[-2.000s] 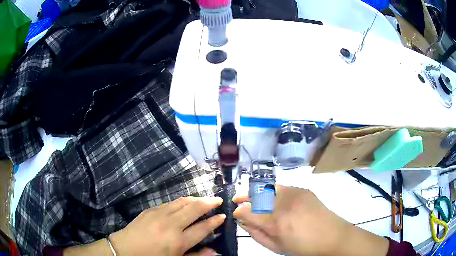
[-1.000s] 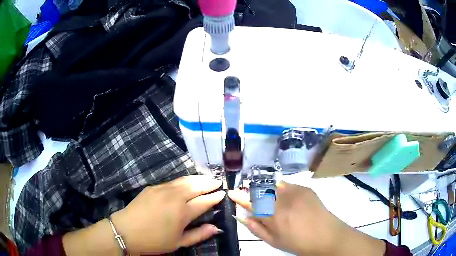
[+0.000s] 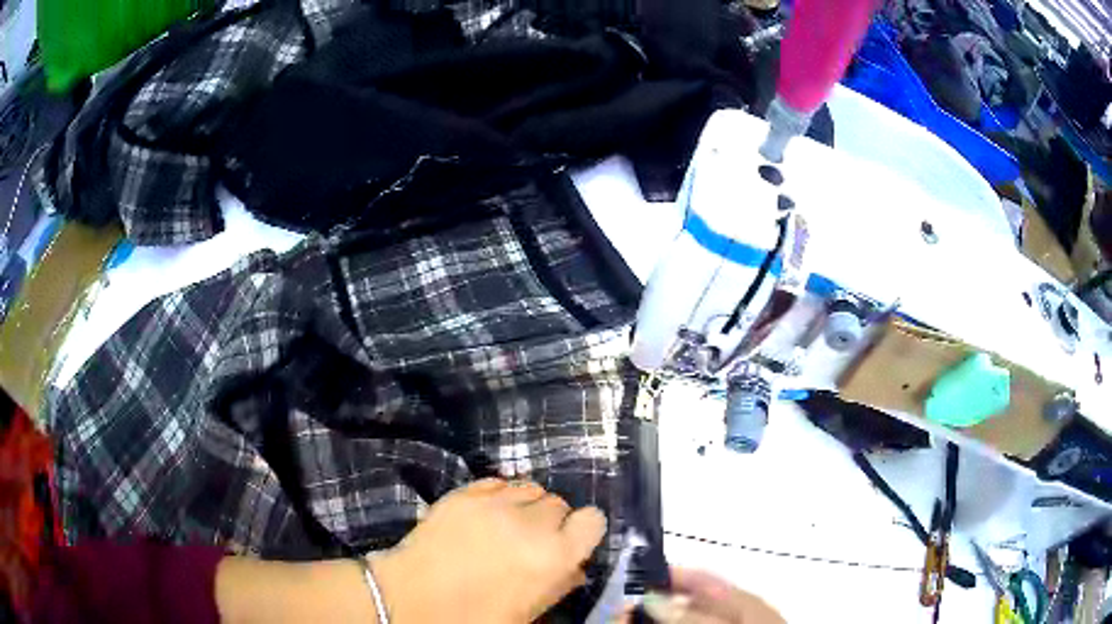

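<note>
A black-and-white plaid garment (image 3: 488,287) lies left of the sewing machine (image 3: 866,219). A black strip (image 3: 640,469) runs along its right edge from the presser foot (image 3: 695,354) toward me. My left hand (image 3: 500,555) is closed on the plaid cloth near the strip, fingers curled. My right hand (image 3: 713,600) is at the bottom edge, partly cut off and blurred, with its fingertips pinching the lower end of the strip. A small pale, shiny patch shows between the hands; I cannot tell what it is.
Black fabric (image 3: 488,122) is heaped behind the plaid. A grey cylindrical attachment (image 3: 746,414) hangs right of the needle. A mint piece (image 3: 969,390) sits on cardboard (image 3: 896,366). Orange-handled snips (image 3: 934,567) and scissors (image 3: 1024,597) lie at the right. A green bag (image 3: 116,37) is top left.
The view has swung, so the machine appears further right. Both hands have moved from beside the presser foot down toward me along the strip. My left hand has gone from flat to curled on the cloth.
</note>
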